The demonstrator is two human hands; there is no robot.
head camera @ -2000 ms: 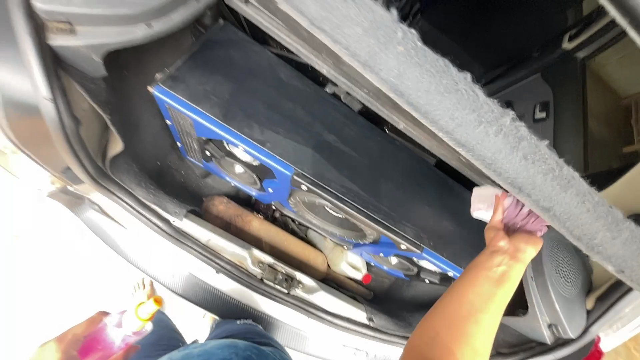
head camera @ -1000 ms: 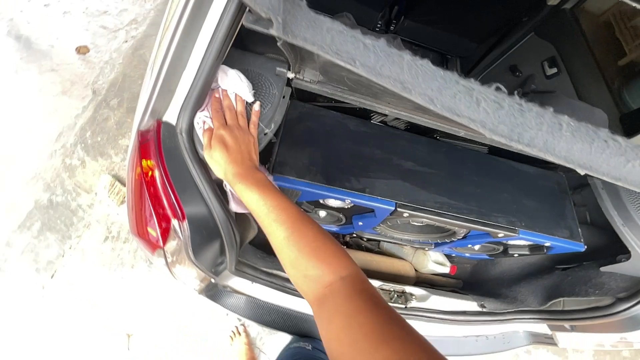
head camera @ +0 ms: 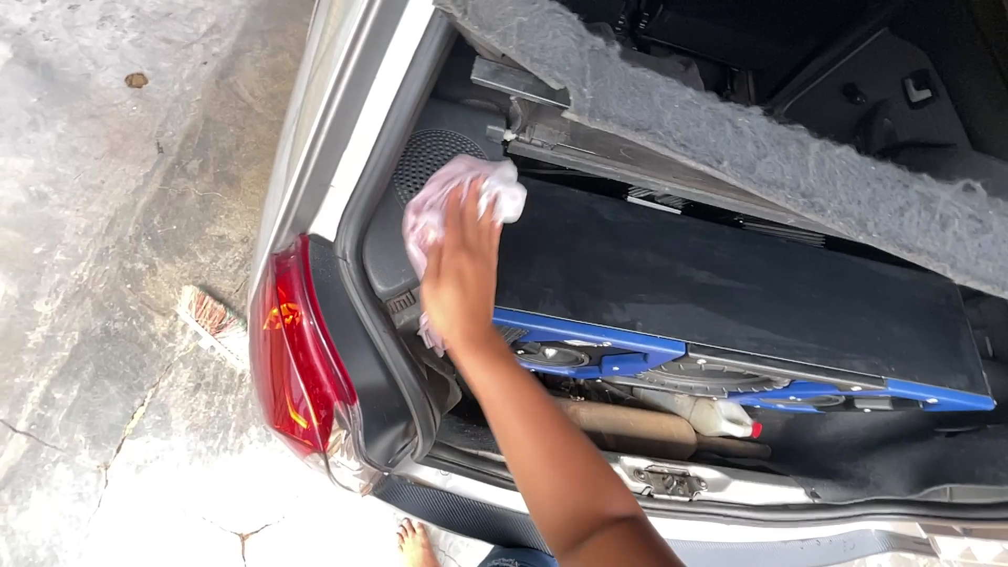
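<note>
My right hand [head camera: 461, 276] reaches into the open car boot from the lower right, its back facing up. Under its fingers is a crumpled pale pink and white cloth [head camera: 429, 205], pressed on the grey side trim [head camera: 386, 256] and overlapping the lower edge of a round speaker grille [head camera: 437, 153]. Just right of the hand lies the left end of a long black speaker box [head camera: 709, 272] with a blue-trimmed front [head camera: 614, 342]. Part of the cloth hangs below, beside the wrist. My left hand is out of view.
A grey fuzzy parcel shelf [head camera: 709, 118] slants above the box. Below it lie a tan cylinder [head camera: 630, 425] and a bottle with a red cap [head camera: 728, 417]. The boot latch [head camera: 669, 482] is at the sill. Outside are a red tail light [head camera: 299, 354] and a brush [head camera: 211, 315].
My right hand has gone with the cloth from the boot's right side to its left trim. My left hand, earlier at lower left with an orange-capped bottle, has left view. The view has shifted greatly.
</note>
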